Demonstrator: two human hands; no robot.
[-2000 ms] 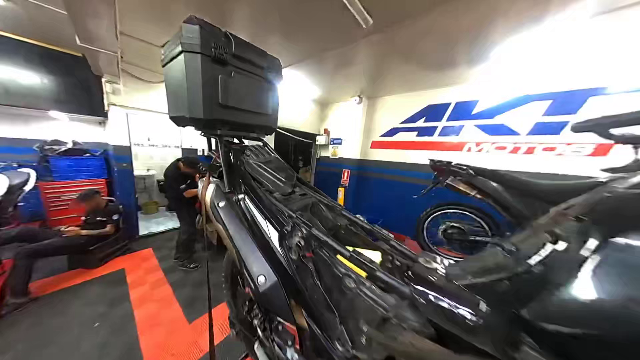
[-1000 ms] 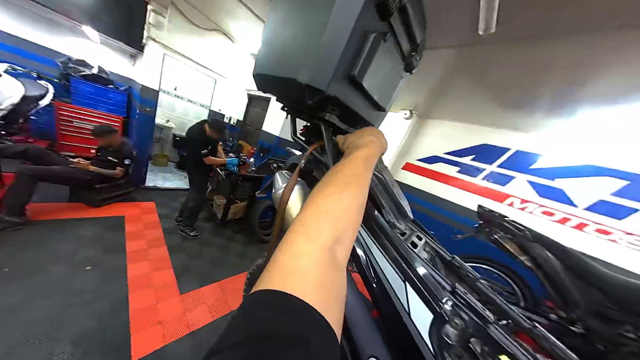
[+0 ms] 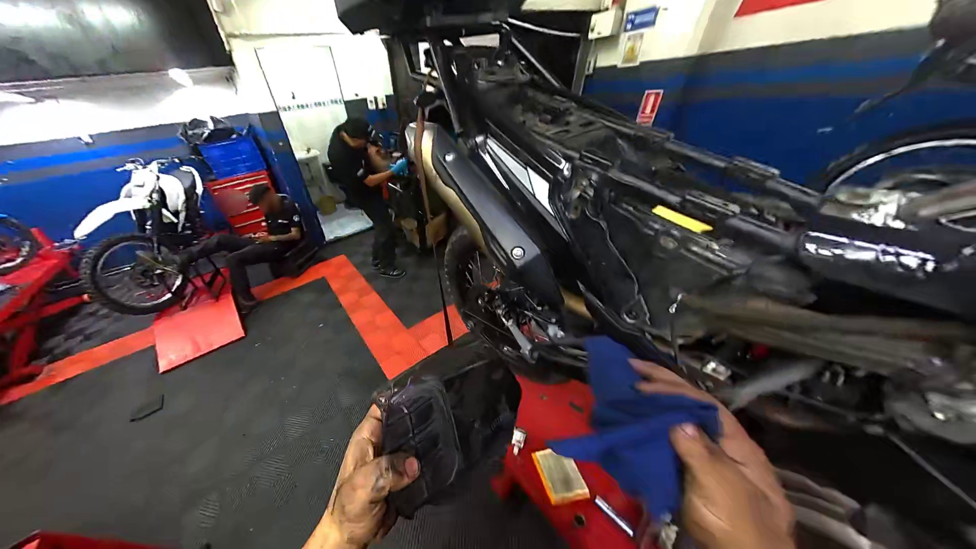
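My left hand (image 3: 366,480) grips a dirty black plastic part (image 3: 427,435) by its left edge, thumb across its front. To the right, my right hand (image 3: 724,465) holds a crumpled blue cloth (image 3: 633,427) between thumb and fingers; cloth and part are apart. Beyond both hands stands a partly stripped black motorcycle (image 3: 633,198) with its subframe bare, a silencer with a dark cover (image 3: 488,198) and a rear wheel (image 3: 488,290). On the red lift platform (image 3: 549,404) below lie an orange-edged air filter (image 3: 560,477) and a small metal tool (image 3: 614,516).
A strap (image 3: 424,168) hangs beside the silencer. One person (image 3: 366,183) in blue gloves stands beyond the rear wheel; another (image 3: 267,236) sits by a red tool cabinet (image 3: 236,198). A white dirt bike (image 3: 145,229) stands at left. A flat black piece (image 3: 147,408) lies on the floor.
One second ago an arm reached to the motorcycle's rear below the top case; now both hands are low in front, holding the black part and blue cloth. The view has tilted down.
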